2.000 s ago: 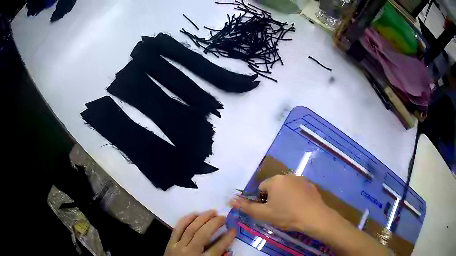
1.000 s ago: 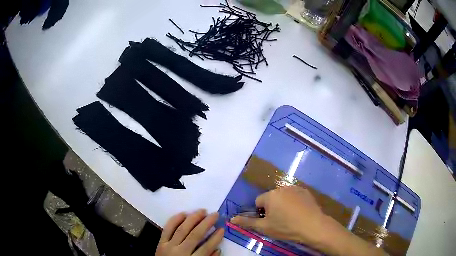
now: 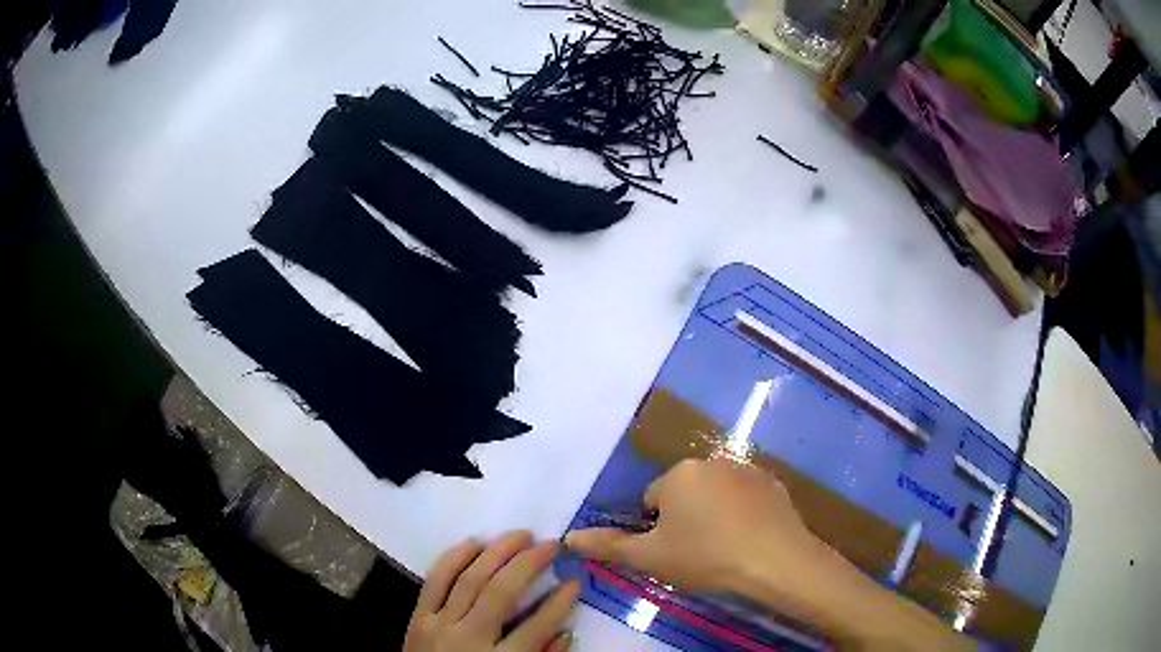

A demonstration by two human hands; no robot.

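The blue-tinted clear sewing template lies on the white table at the lower right, with a brown band, white strips and a pink-red line near its front edge. My right hand is over its near left part, index finger and thumb at the left end of the pink line. Its other fingers are curled around something dark, mostly hidden; I cannot tell what it is. My left hand rests at the template's lower left corner, fingers spread and slightly bent, cut off by the bottom edge.
Black fabric strips lie in overlapping rows left of the template. A loose pile of thin black cord pieces is behind them, with one single piece apart. A rack holds mauve cloth. A plastic bag is below the table edge.
The right hand has moved slightly left along the pink line to the template's corner, its fingertips nearer the left hand. The view has shifted slightly.
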